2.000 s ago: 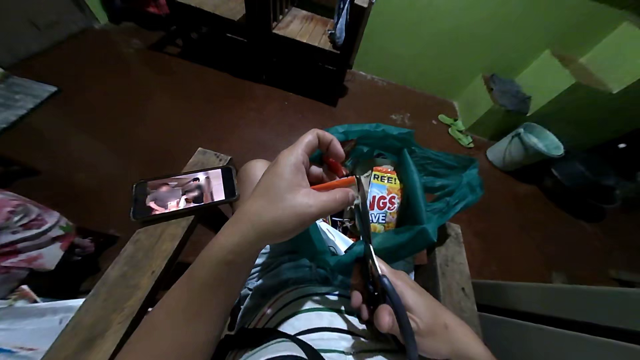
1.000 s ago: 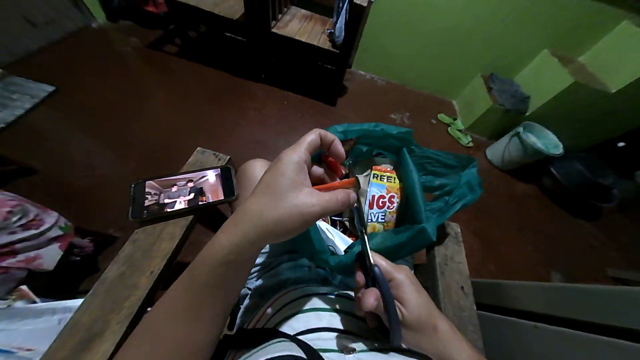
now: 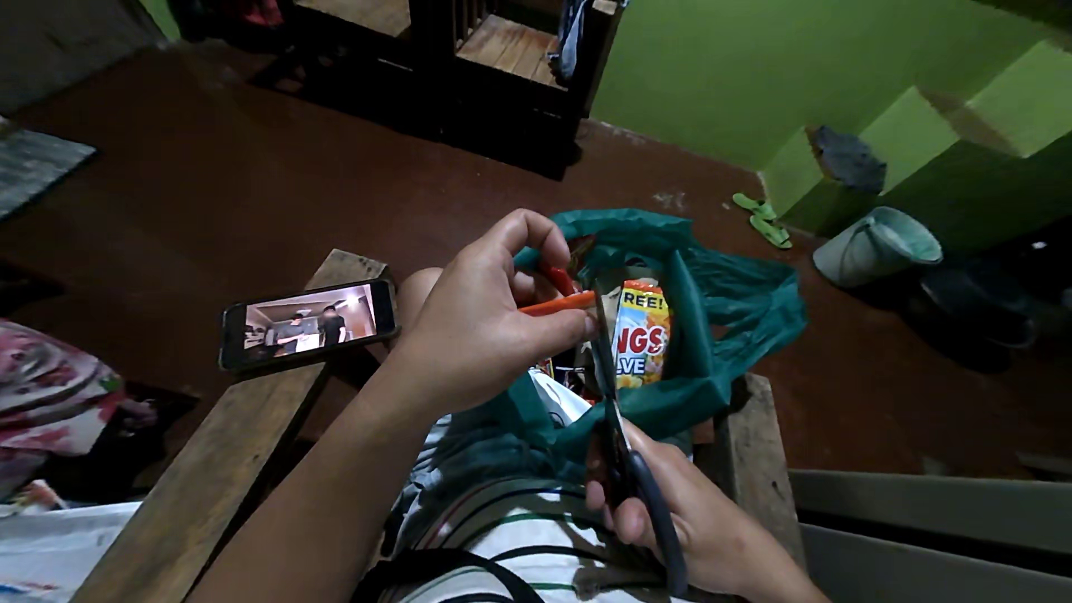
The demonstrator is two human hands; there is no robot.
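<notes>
My left hand [image 3: 494, 310] pinches a thin orange strip [image 3: 563, 303] between thumb and fingers; its material cannot be told. A red piece [image 3: 559, 280] shows beside the curled fingers. My right hand [image 3: 662, 511] holds dark-handled scissors [image 3: 615, 427], with the blades pointing up to the end of the orange strip, by my left thumb. Under both hands a green plastic bag [image 3: 712, 335] stands open on my lap. In it are a colourful printed packet [image 3: 643, 335], a white piece [image 3: 559, 400] and other items partly hidden by my left hand.
A phone [image 3: 310, 325] showing a video lies on the left wooden arm [image 3: 226, 461]; another wooden arm [image 3: 758, 452] is at the right. Beyond are green slippers [image 3: 764, 219], a pail [image 3: 875, 247] and green steps [image 3: 921, 126]. Floral cloth [image 3: 50, 394] lies at the left.
The scissors' handles, spread apart two seconds ago, came closer together and now stand apart again. My left hand has stayed in about the same place. The picture on the phone has changed.
</notes>
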